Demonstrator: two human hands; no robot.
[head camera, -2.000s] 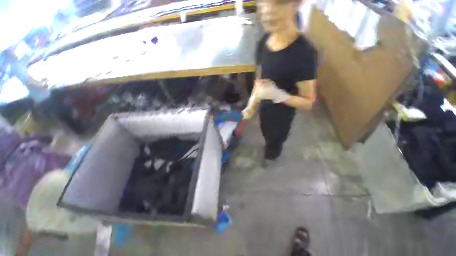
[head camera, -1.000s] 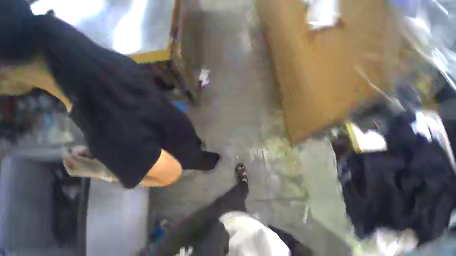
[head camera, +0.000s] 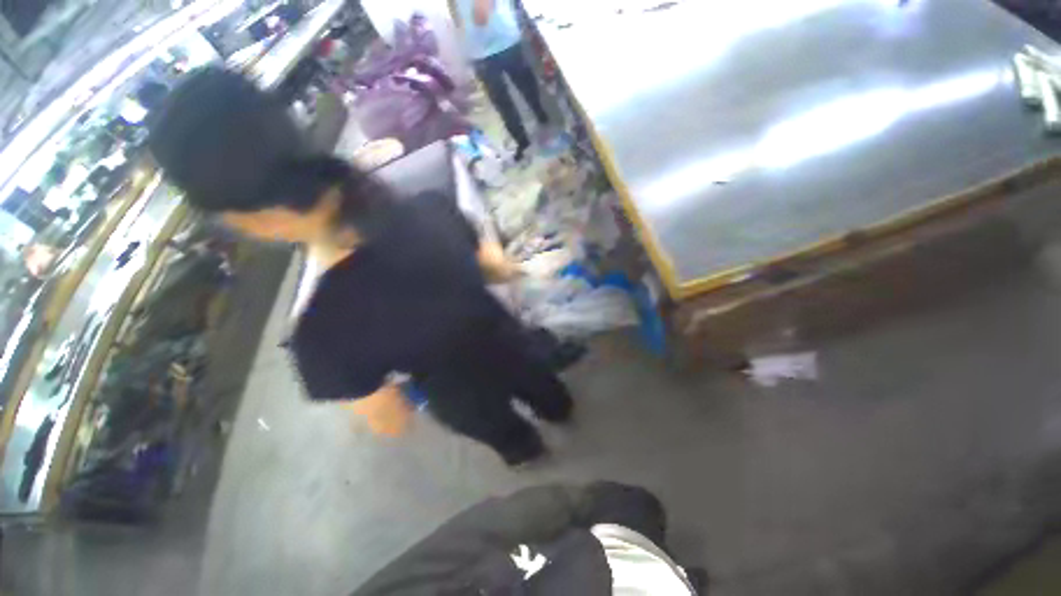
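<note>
Neither of my hands can be made out; my dark clothing with a white patch shows at the bottom edge. Nearest in front, a person in black is on the grey floor, left of the middle, blurred. A large table with a shiny grey top and a yellow-brown wooden edge fills the upper right. A grey-white bin stands behind the person and is partly hidden by them.
A white scrap lies on the floor by the table. Blue and pale plastic lies beside the table's corner. A purple heap and another person in light blue are farther back. Long work tables run along the left.
The view has swung round. The shiny table now fills the upper right, and the brown board and the dark cloth at the right are out of view. The person in black is now farther from me.
</note>
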